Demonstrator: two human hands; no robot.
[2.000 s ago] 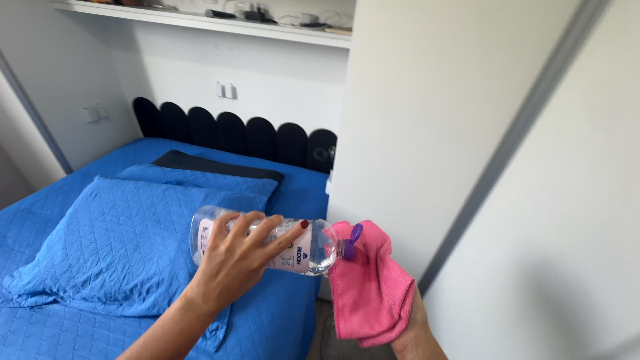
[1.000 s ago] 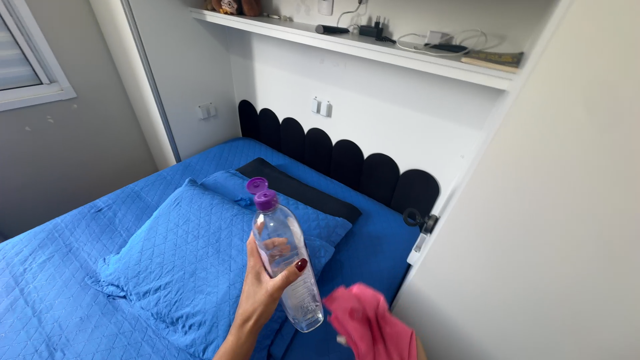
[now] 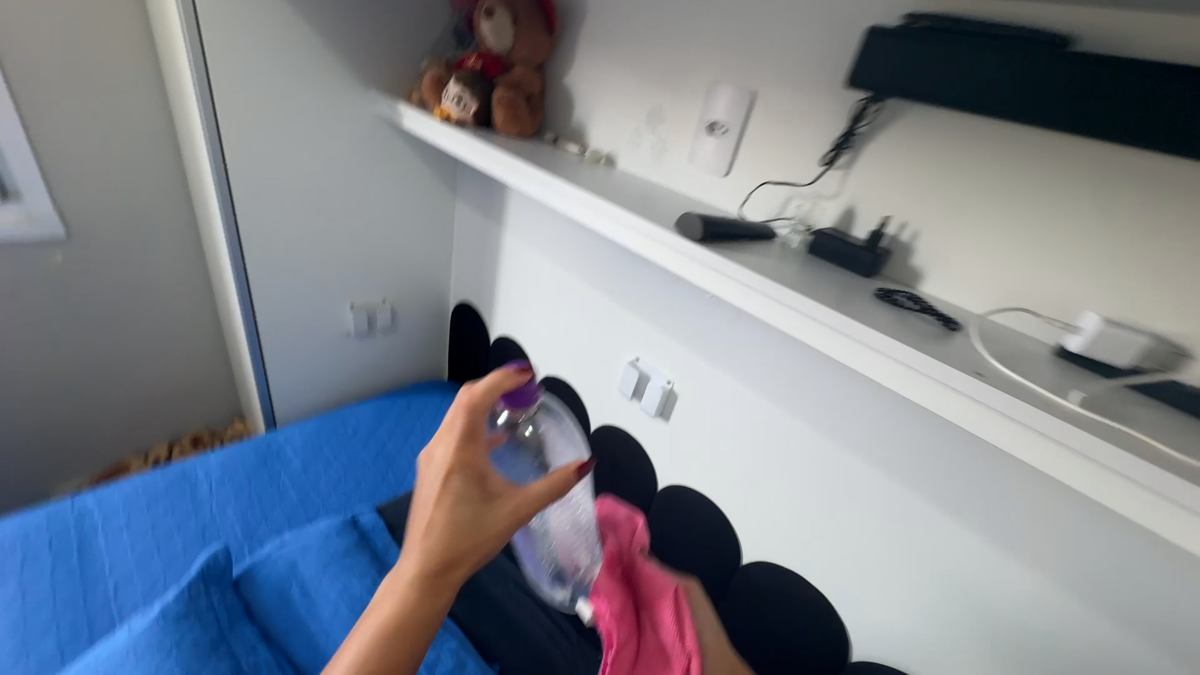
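A clear plastic bottle with a purple cap stands slightly tilted in front of me. My left hand is around its upper part, a finger on the cap and the thumb across the side. Beside the bottle's lower end, my right hand holds a pink cloth; the cloth covers most of that hand. Cloth and bottle meet or nearly meet near the bottle's base, where a small white bit shows.
Below lies a bed with a blue quilted cover and blue pillows. Black scalloped headboard panels line the wall. Above runs a white shelf with plush toys, a black power adapter and cables. Wall switches sit beneath it.
The bottle was tipped toward the pink cloth two seconds ago, cap open; now it is upright and a finger of my left hand is on the cap. The view has swung toward the shelf.
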